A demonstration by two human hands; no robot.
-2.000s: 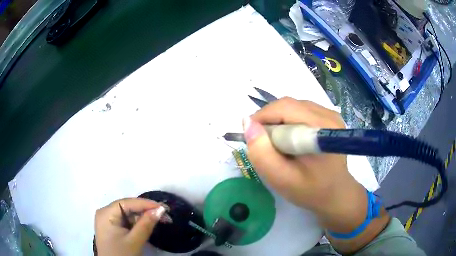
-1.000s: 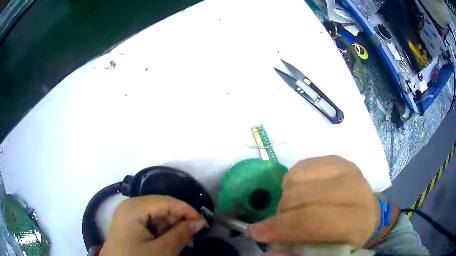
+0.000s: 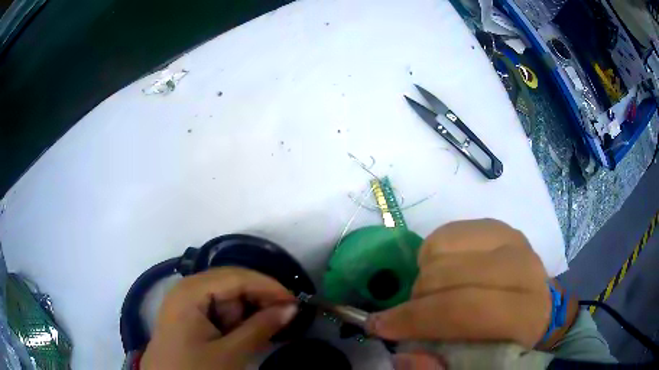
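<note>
My right hand (image 3: 480, 289) grips the soldering iron (image 3: 477, 355) at the bottom, its metal barrel pointing left toward my left fingertips. My left hand (image 3: 217, 318) is pinched over the headphones' ear cup (image 3: 249, 253); a small dark piece shows at its fingertips, too small to name. The black headband (image 3: 134, 307) curves out at the left. A second dark round cup (image 3: 303, 355) is cut off by the bottom edge. The green solder wire reel (image 3: 354, 264) lies between the hands, partly behind the right hand. The iron's tip is hard to make out.
A green and gold PCB strip (image 3: 388, 202) lies beyond the reel with thin strands around it. Open thread snips (image 3: 462, 137) lie right of centre on the white sheet (image 3: 274, 166). A blue parts tray (image 3: 571, 101) is upper right. A bag of PCBs (image 3: 36, 325) is lower left.
The right hand with the iron has come down and left from above the reel to my left fingertips, uncovering the snips. The headband has come into view. In the last second the hands barely moved.
</note>
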